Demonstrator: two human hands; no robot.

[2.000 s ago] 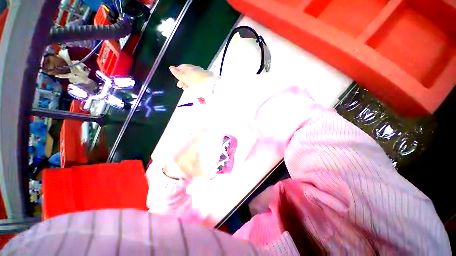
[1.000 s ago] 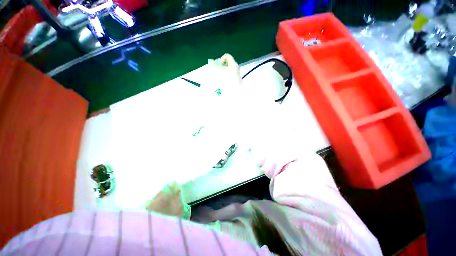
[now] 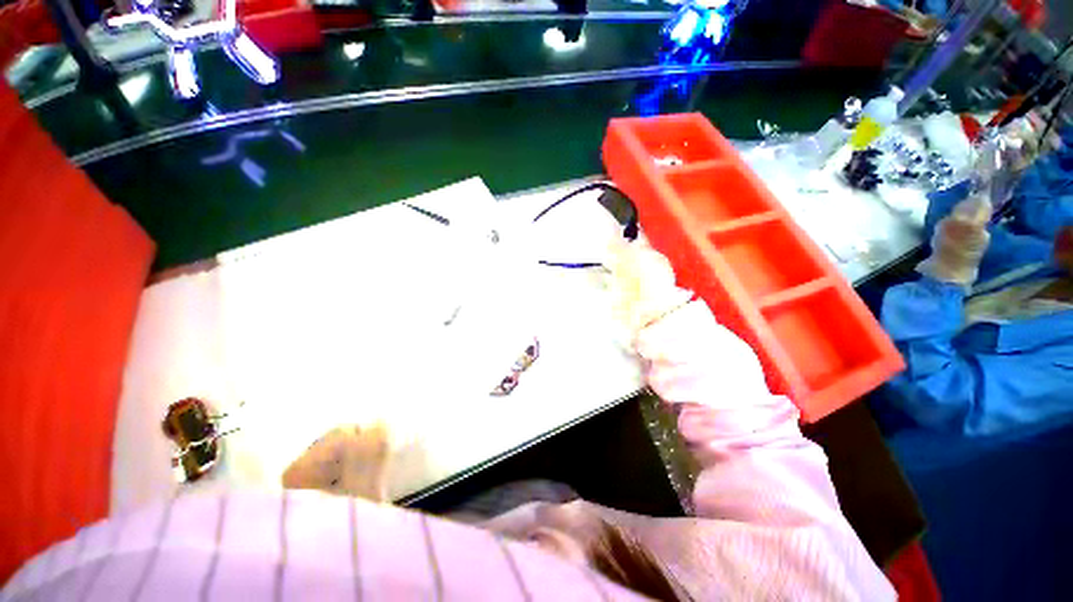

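Note:
A white work sheet (image 3: 353,282) covers the bench. A small silver-violet chrome part (image 3: 515,368) lies near its front edge. A thin dark stick (image 3: 426,213) lies at the far edge, with tiny bits on the sheet. Dark glasses (image 3: 617,212) lie at the right end. My right hand (image 3: 641,280), pale and washed out, is beside the glasses and the tray; its fingers are unclear. My left hand (image 3: 339,459) is low at the front, partly cut off by my striped sleeve; its fingers cannot be made out. An amber-brown shiny part (image 3: 192,435) lies left of it.
An orange-red four-pocket foam tray (image 3: 765,259) stands at the right, with small bits in its far pocket. A red block (image 3: 65,318) stands at left. A dark green conveyor (image 3: 388,141) carries a glowing figure (image 3: 210,47). A person in blue (image 3: 977,353) works at the right.
The view has turned right and levelled. My right hand has moved from the sheet's far edge to beside the glasses and tray. My left hand stays low at the front.

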